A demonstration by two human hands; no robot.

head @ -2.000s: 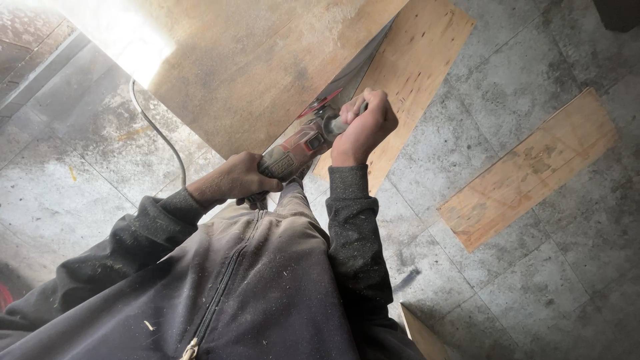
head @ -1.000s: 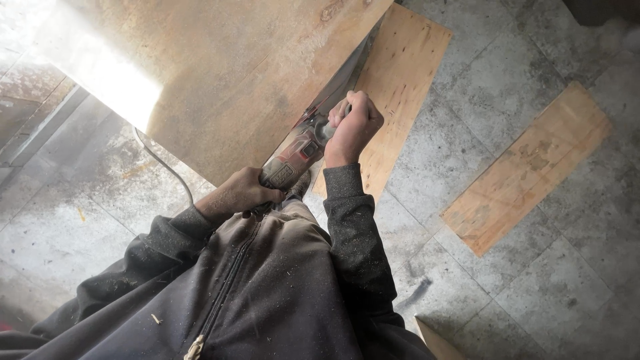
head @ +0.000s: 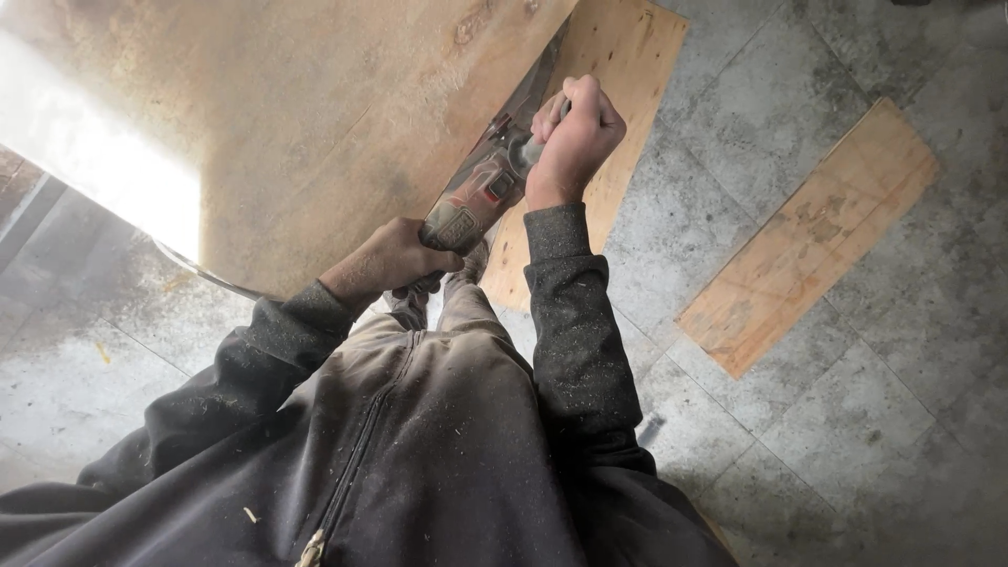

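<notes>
A dusty red and grey angle grinder [head: 472,205] is held at the edge of a large plywood sheet [head: 315,118]. Around the rear of its body, my left hand [head: 390,256] is closed. My right hand [head: 579,134] grips the side handle near the tool's head. The front of the grinder lies along the sheet's right edge; its disc is not clearly visible. Fine dust covers the tool, both sleeves and my jacket.
A plywood strip [head: 622,55] lies under and right of the sheet. Farther right, a shorter plywood piece [head: 811,236] rests on the grey tiled floor [head: 709,189]. A cable [head: 201,272] curves below the sheet's left part. My feet stand below the grinder.
Both hands stay on the grinder. The view has shifted somewhat, and the sheet's lower edge looks different against the cable.
</notes>
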